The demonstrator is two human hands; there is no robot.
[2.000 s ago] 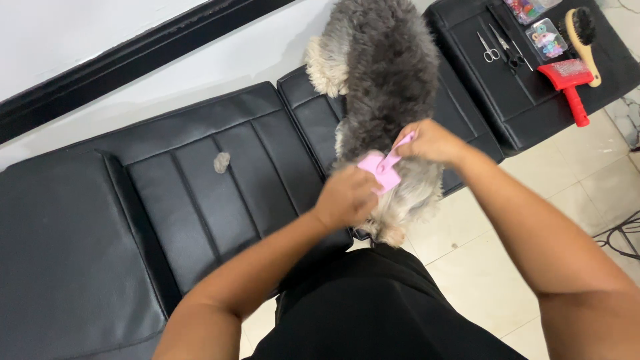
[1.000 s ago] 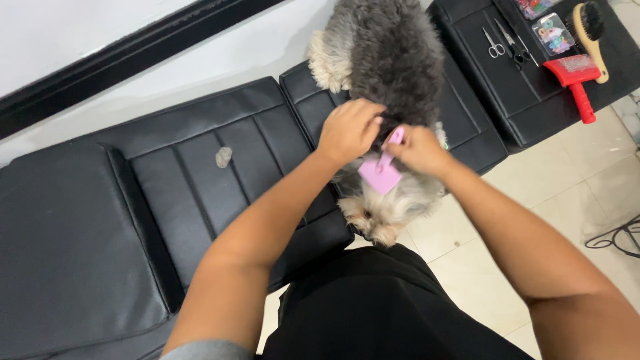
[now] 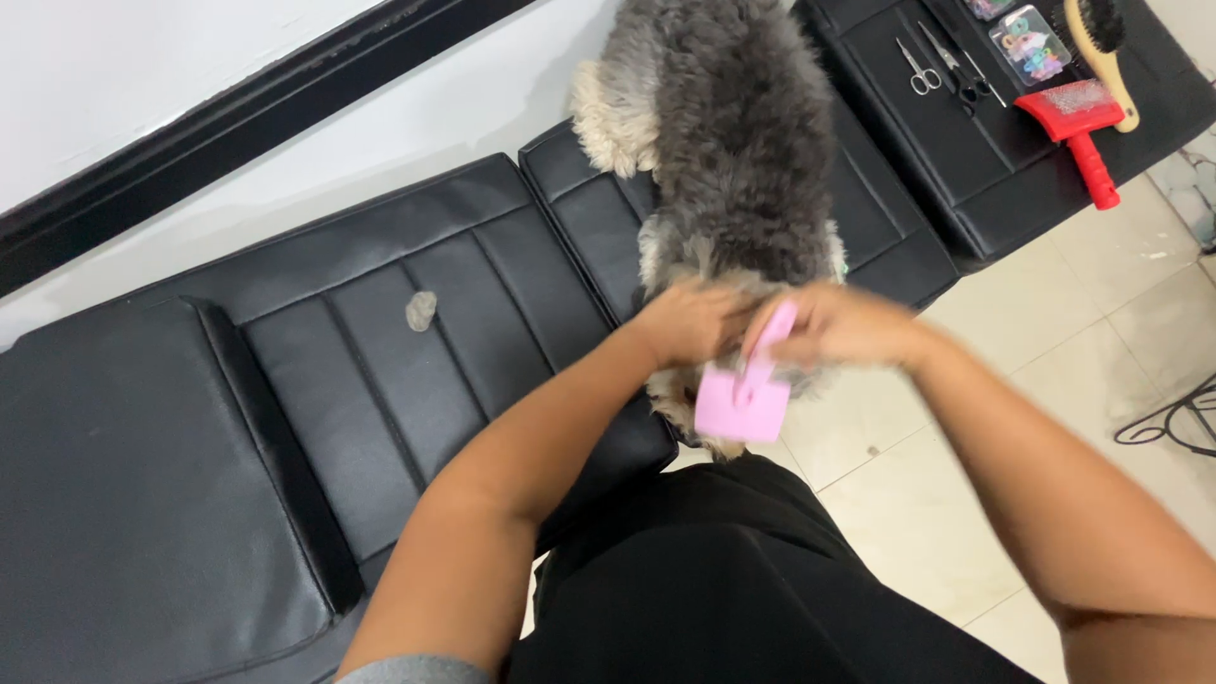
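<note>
A grey curly-coated dog [image 3: 746, 142] with cream legs and muzzle is on the black padded seat, its head toward me. My right hand [image 3: 822, 328] grips the handle of a pink slicker brush [image 3: 743, 404], whose square head lies over the dog's head. Just to the left, my left hand [image 3: 693, 323] rests on the fur at the dog's head or neck; its fingertips are blurred and partly in the fur. The brush and both hands hide much of the dog's face.
A clump of loose fur [image 3: 421, 311] lies on the black bench [image 3: 380, 399]. At the upper right are small scissors [image 3: 919, 71], black-handled scissors [image 3: 955, 71], a thin metal tool [image 3: 983, 78], a clear box of small colourful items [image 3: 1031, 46], a red slicker brush [image 3: 1073, 109] and a wooden bristle brush [image 3: 1102, 57].
Both hands were together at the pink brush, then my left hand moved up onto the dog's neck. Since then it has come back down toward the head, beside the brush.
</note>
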